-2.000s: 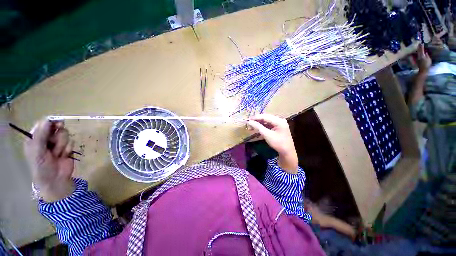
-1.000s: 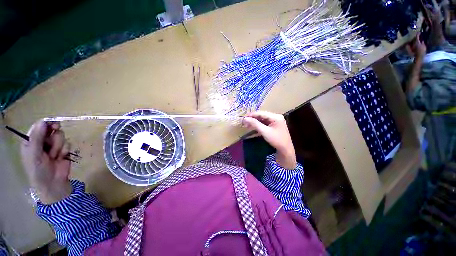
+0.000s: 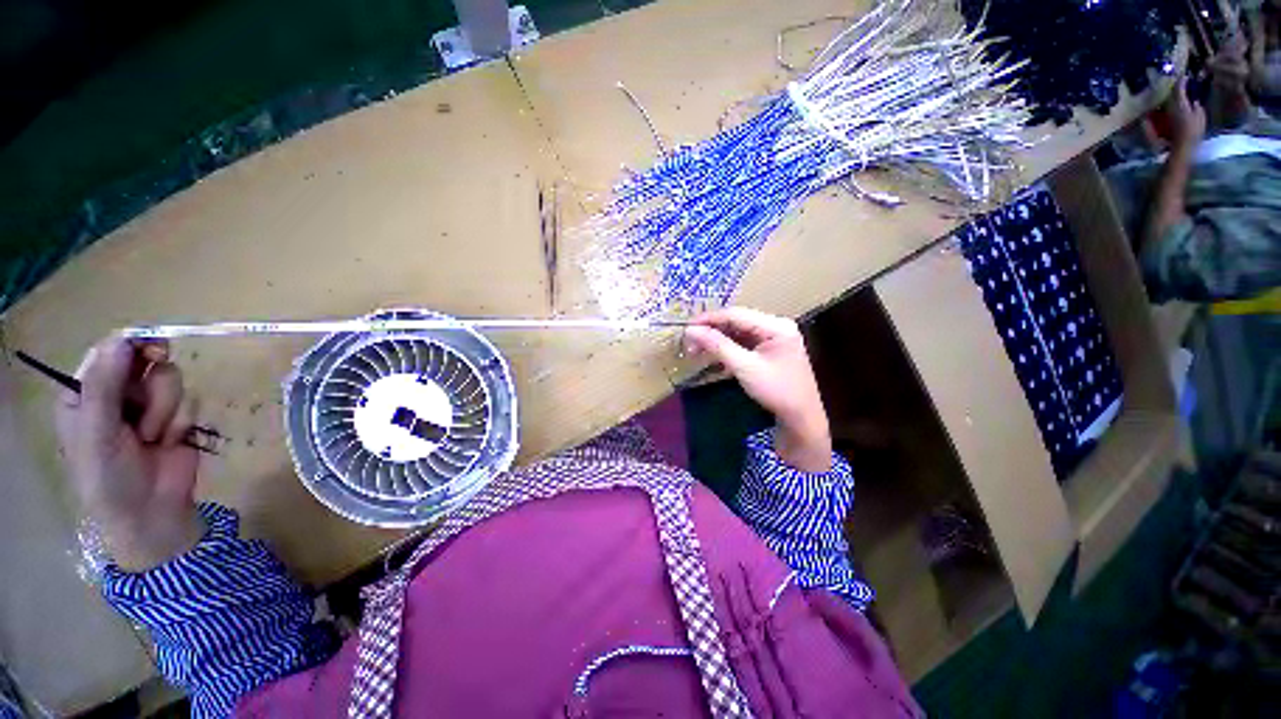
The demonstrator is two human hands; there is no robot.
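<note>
A thin white wire (image 3: 548,325) is stretched taut and nearly level between both hands. My left hand (image 3: 127,457) grips its left end and also holds dark tweezers (image 3: 48,372), whose prongs show at the hand's right side. My right hand (image 3: 766,368) pinches the right end between thumb and fingers. Below the wire, a round pale front grille (image 3: 337,485) with radial ribs and a white centre disc with a dark mark lies on the cardboard. The wire crosses over its upper rim.
The cardboard-covered bench (image 3: 351,183) bears a bundle of blue and white lead wires (image 3: 745,176), another pair of tweezers (image 3: 548,246) and a dark heap of parts (image 3: 1075,56). An open carton (image 3: 969,421) of small parts is at right, near another person's arm (image 3: 1180,155).
The view has shifted slightly, so the bench things sit a little further left. Both hands still hold the wire taut over the grille, with almost no movement.
</note>
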